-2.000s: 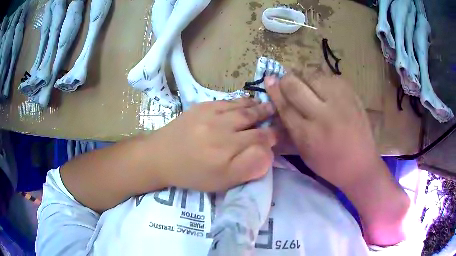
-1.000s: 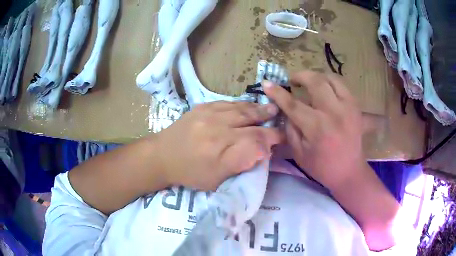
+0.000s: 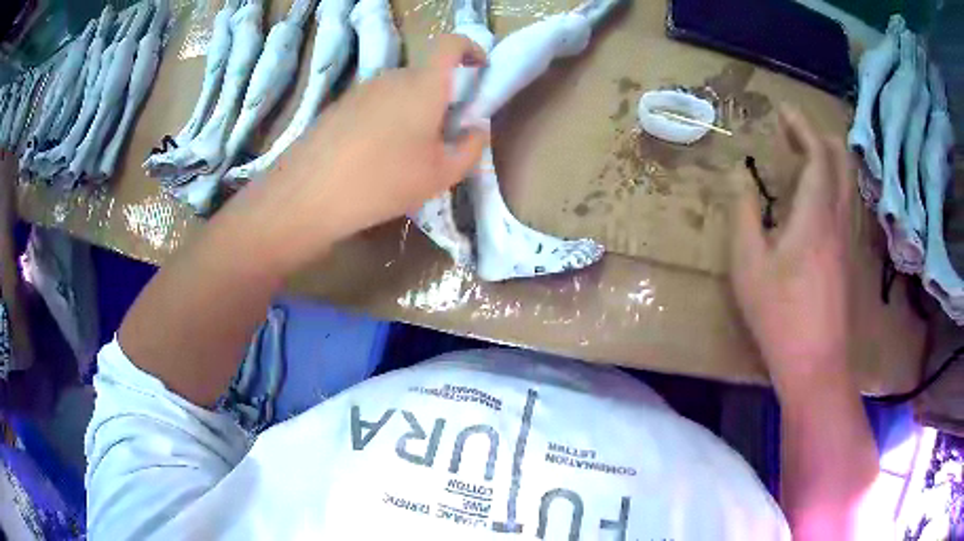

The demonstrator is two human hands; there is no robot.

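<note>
My left hand (image 3: 370, 148) has its thumb and fingers around the heel end of a pale, dark-veined figure leg (image 3: 539, 58), and hides its foot. Another figure leg (image 3: 495, 211) lies below it on the cardboard, its toes pointing right. My right hand (image 3: 798, 243) is open, fingers apart and slightly blurred, beside a thin black strap (image 3: 763, 190) on the cardboard. A white glue cup (image 3: 677, 116) stands behind, with a thin pale stick (image 3: 703, 123) across it.
Rows of similar legs lie at the left (image 3: 248, 95) and right edge (image 3: 898, 148). A flat black rectangle (image 3: 761, 40) lies at the far edge. Brown stains mark the cardboard (image 3: 655, 248) around the cup. Blue crates (image 3: 328, 343) are below the table.
The leg held against my body is gone from there. My left hand has moved up and left onto another leg; my right hand has moved right and opened. The view has shifted.
</note>
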